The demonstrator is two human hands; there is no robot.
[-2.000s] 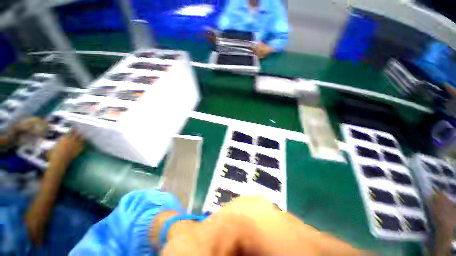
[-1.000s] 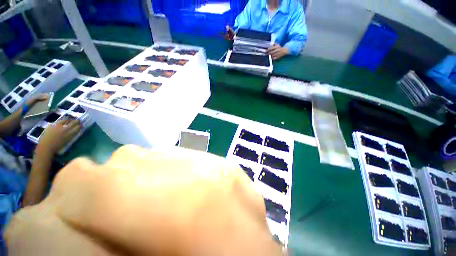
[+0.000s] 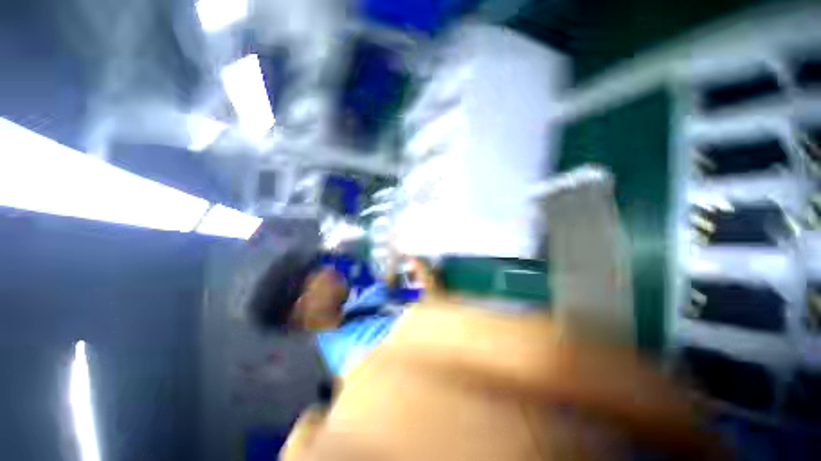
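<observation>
A large, strongly blurred bare hand (image 3: 450, 387) fills the bottom middle, very close to the camera. I cannot tell whether it is my left or my right hand, or whether its fingers hold anything. No second hand of mine can be made out. A white parts tray (image 3: 680, 225) with black-faced parts (image 3: 743, 225) in its pockets is at the right, cut off by the edge. A grey-brown sheet with a pale border (image 3: 585, 243) lies left of the tray, its lower end behind the hand.
A tall white tray stack (image 3: 504, 135) stands at the upper middle. A person with dark hair and a light blue smock (image 3: 356, 342) is left of the hand. Green mat (image 3: 648, 171) shows between sheet and tray. Bright ceiling lights (image 3: 99, 180) are at the left.
The view has turned sharply and tilted, bringing in ceiling lights at the left. Tray, sheet and stack now appear larger and further right. The near hand has shifted right in the picture.
</observation>
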